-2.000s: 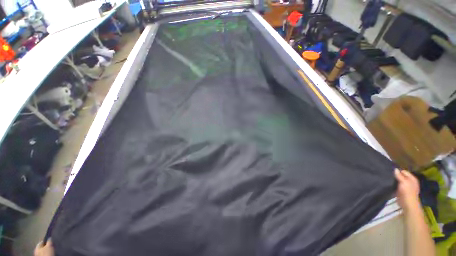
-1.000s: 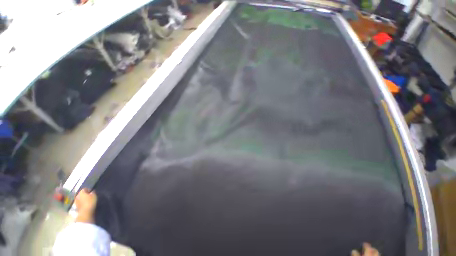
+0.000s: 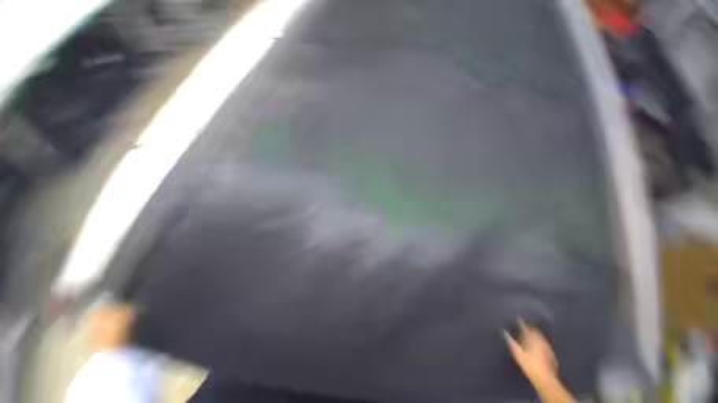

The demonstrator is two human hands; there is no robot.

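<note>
The black fabric (image 3: 338, 291) lies spread along the long cutting table, with soft wrinkles across its near half and green-lit patches further up. My left hand (image 3: 112, 324) is at the near left corner of the table, at the fabric's left edge; it is strongly blurred, so its grip does not show. My right hand (image 3: 534, 350) is over the near right part of the fabric, with thumb and a finger apart at a small dark spot; whether it pinches cloth is unclear.
The pale table edge rail (image 3: 169, 134) runs along the left and another rail (image 3: 626, 181) along the right. A white table top (image 3: 39, 31) is at the upper left. A cardboard box (image 3: 689, 279) stands at the right. Everything is blurred.
The fabric, held up and stretched by both hands two seconds ago, now lies lower on the table. My right hand has moved inward from the right corner. The view has shifted closer.
</note>
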